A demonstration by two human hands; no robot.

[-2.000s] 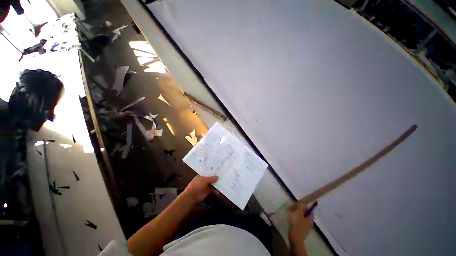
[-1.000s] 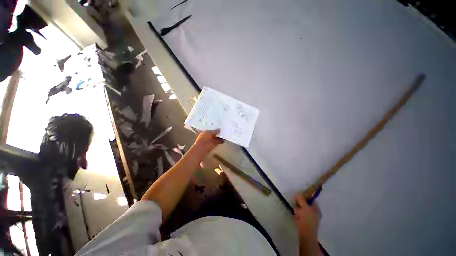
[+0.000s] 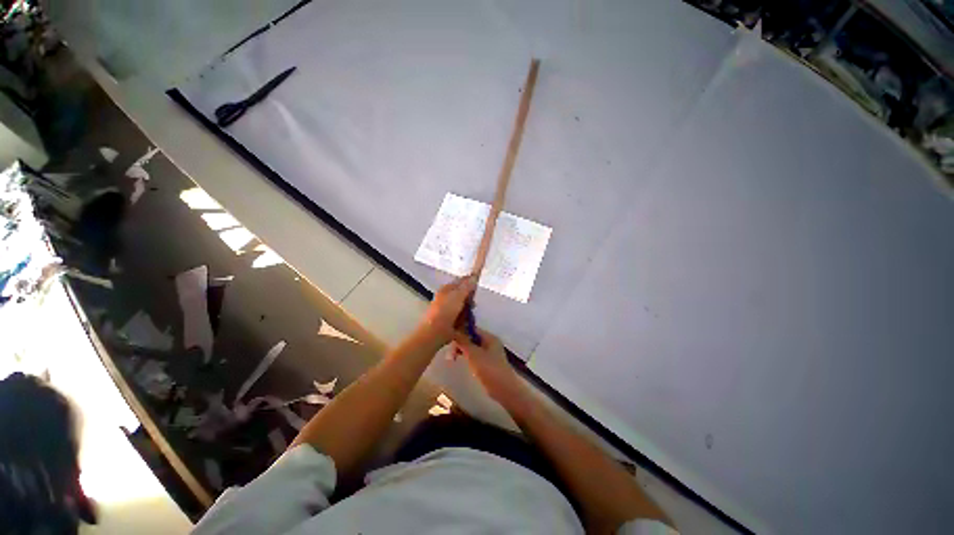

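Note:
The wooden yardstick (image 3: 510, 162) points away from me over the pale sheet (image 3: 732, 251). My left hand (image 3: 453, 303) is closed on its near end. My right hand (image 3: 482, 355) is just below, with the dark blue pen (image 3: 471, 326) at its fingers; whether it also touches the stick is hard to tell. The open notebook (image 3: 523, 253) lies on the sheet, under or behind the stick, with handwriting on both pages. Black fabric shears (image 3: 253, 97) lie on the sheet at the upper left.
A dark edge line (image 3: 314, 209) runs along the near side of the sheet beside the bare table rim (image 3: 356, 288). Pale scraps (image 3: 196, 308) litter the floor at left. A person's dark-haired head (image 3: 40, 449) is at the lower left by the sunlit bench (image 3: 78, 345).
The notebook has left my left hand and lies on the sheet. My left hand has taken the yardstick's near end. The stick has swung left and points away from me. The shears are now fully in view.

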